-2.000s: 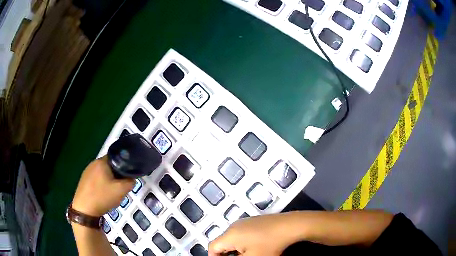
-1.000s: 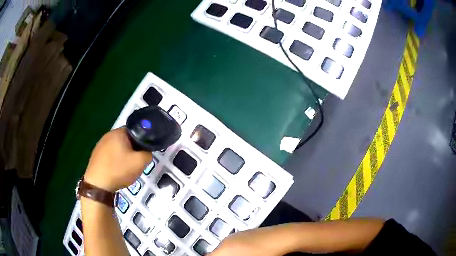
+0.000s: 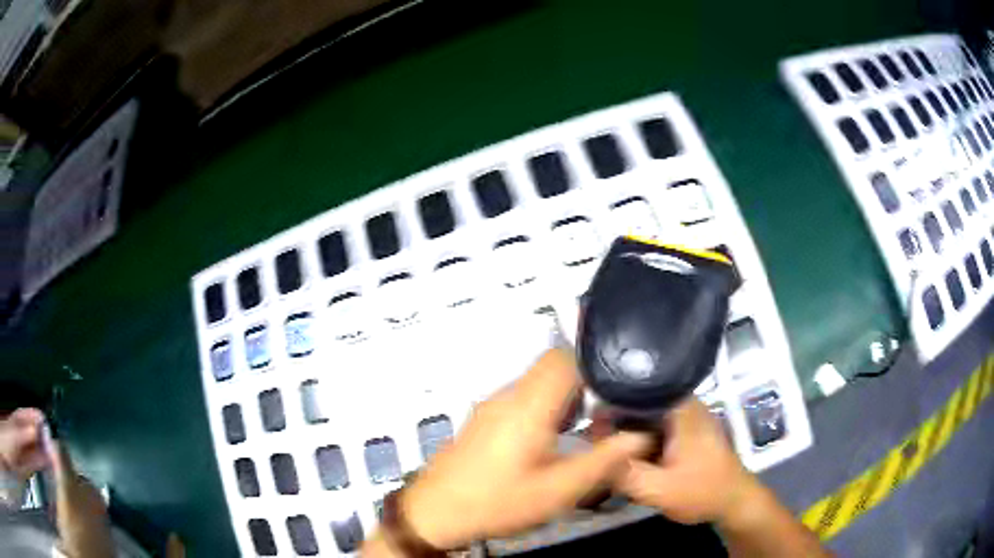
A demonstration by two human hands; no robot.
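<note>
The black handheld scanner (image 3: 654,322), with a yellow edge on its head, is held above the right part of the white tray (image 3: 204,286). My left hand (image 3: 507,463), with a brown strap at the wrist, and my right hand (image 3: 692,463) meet around the grip below the head. Their fingers are blurred and partly overlap the grip. Rows of rounded-square units sit in the tray pockets, such as a dark unit (image 3: 493,193) in the far row. Glare washes out the middle. The scanner and hands hide several pockets.
Another white tray with units (image 3: 892,174) lies at the right on the green bench (image 3: 436,55). A pale panel (image 3: 82,202) is at the far left. Another person's hand (image 3: 24,436) shows at the left edge. Yellow-black floor tape (image 3: 905,463) runs at lower right.
The view has turned, and the tray now shows wide across the front. The scanner has left its place over the tray's left side, and my two hands have come together at its grip.
</note>
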